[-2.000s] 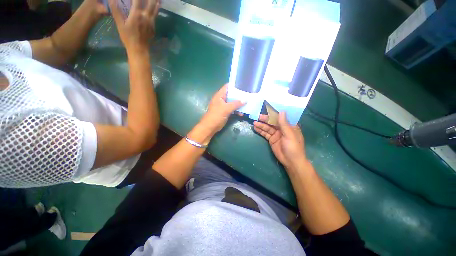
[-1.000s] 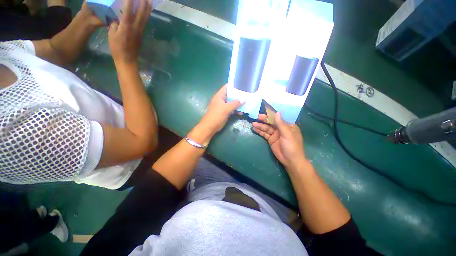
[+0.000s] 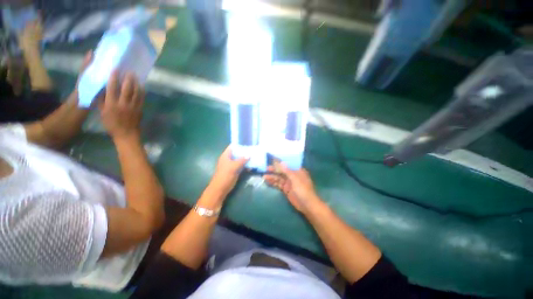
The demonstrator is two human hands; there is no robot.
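A light blue and white printed product box point(image 3: 295, 121) stands over the green bench, overexposed by bright light, with dark cylinder pictures on two faces. My left hand point(image 3: 229, 168) grips its lower left edge, thumb on the face. My right hand point(image 3: 294, 184) is at its lower right end, fingers bent at the bottom opening; the fingertips are blurred. The brown piece seen there earlier is too blurred to make out.
A grey screwdriver-like tool point(image 3: 453, 111) hangs at the right. A black cable point(image 3: 374, 191) loops over the green bench point(image 3: 467, 245). A pale rail point(image 3: 349, 124) crosses behind. Another box point(image 3: 388, 49) lies beyond. At left, a person in white mesh point(image 3: 55, 216) holds a blue-white carton point(image 3: 120, 55).
The view has tilted up and blurred, so the box and my hands appear lower and farther left. My hold looks the same. The neighbour's carton shows more fully.
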